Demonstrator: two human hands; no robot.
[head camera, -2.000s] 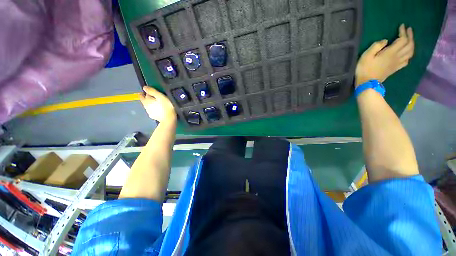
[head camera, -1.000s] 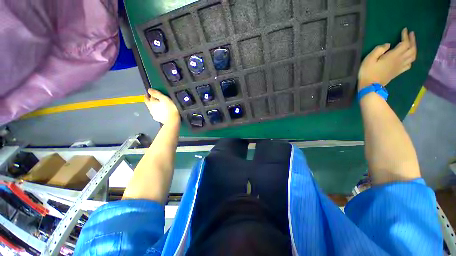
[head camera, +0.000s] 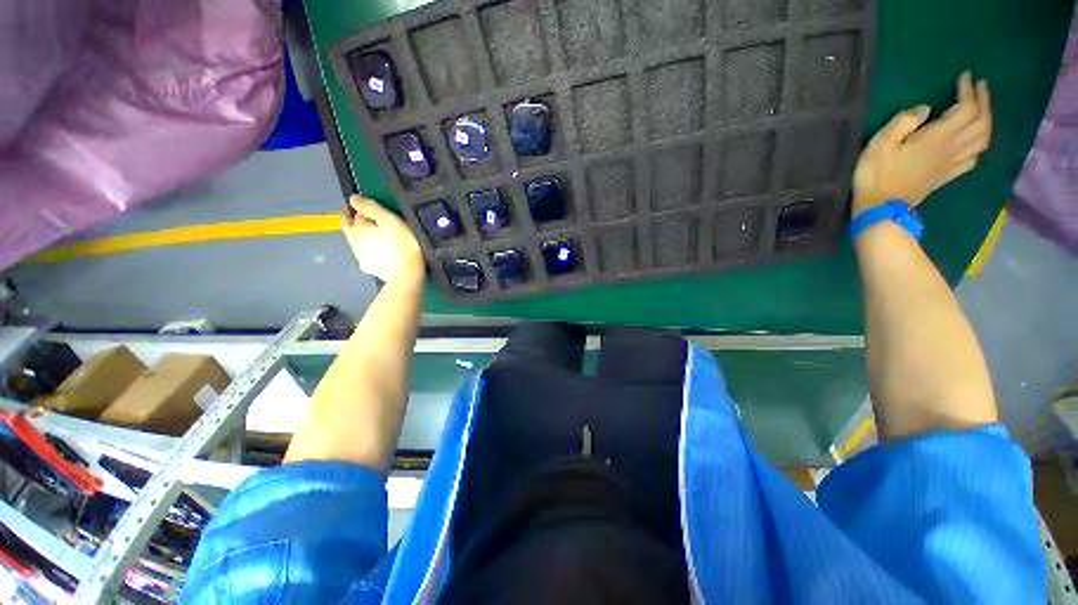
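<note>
A dark foam tray (head camera: 615, 177) with a grid of square pockets lies tilted on a green surface (head camera: 946, 36). Several small black watch units (head camera: 469, 140) sit in its left pockets, some with a lit white mark. One dark unit (head camera: 797, 221) sits alone in a lower right pocket. My left hand (head camera: 384, 242) is at the left edge of the tray and green surface; its fingers are partly hidden, so its grip is unclear. My right hand (head camera: 924, 142) lies on the green surface beside the tray's right edge, fingers apart and empty.
Shiny pink-purple sheeting (head camera: 130, 130) bulges at the upper left, with more at the right edge. A metal rack (head camera: 219, 443) at the lower left holds cardboard boxes (head camera: 166, 396) and red and black items. Grey floor with a yellow line (head camera: 177, 234) shows at the left.
The tray shows slightly further right in the view than two seconds ago, and both hands show slightly shifted with it. The units sit in the same pockets.
</note>
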